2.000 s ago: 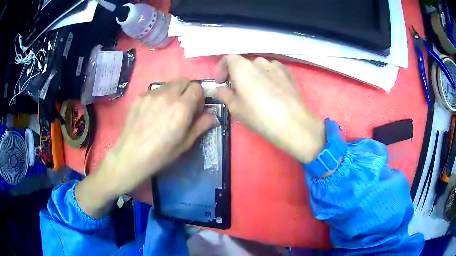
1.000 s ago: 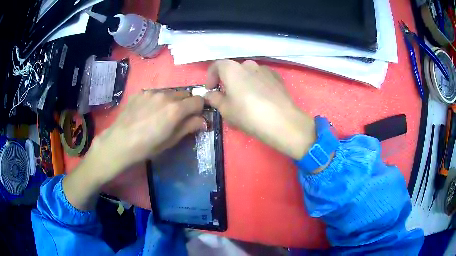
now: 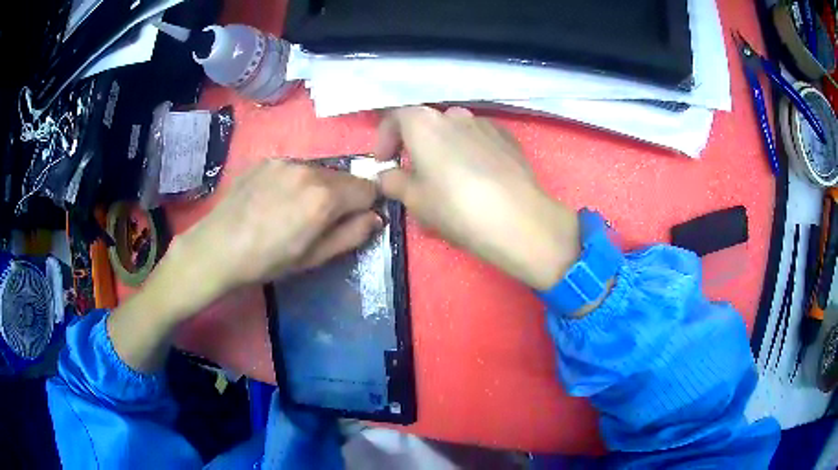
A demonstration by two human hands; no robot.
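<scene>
The tablet display assembly (image 3: 335, 349), black-edged with a shiny grey-blue inside, lies on the red mat. My left hand (image 3: 285, 216) lies over its upper left part, fingers bent at the top end; whether they grip anything is hidden. My right hand (image 3: 459, 179) is at the top right corner, with thumb and forefinger closed on the end of a small white piece (image 3: 369, 168) at the tablet's top edge. The fingertips of both hands nearly meet there. A pale, rough strip (image 3: 375, 280) runs down the tablet's right side inside the frame.
A solvent bottle (image 3: 241, 61) and a clear bag with a label (image 3: 184, 151) are at upper left. A tape roll (image 3: 156, 243) is at left. White papers (image 3: 515, 92) carry a black panel (image 3: 496, 37). A small black block (image 3: 709, 229) and blue-handled cutters (image 3: 761, 115) are at right.
Since the earliest frame the view has shifted slightly. My left fingers have drawn back a little, and more of the white piece shows. My right hand keeps its place at the top corner.
</scene>
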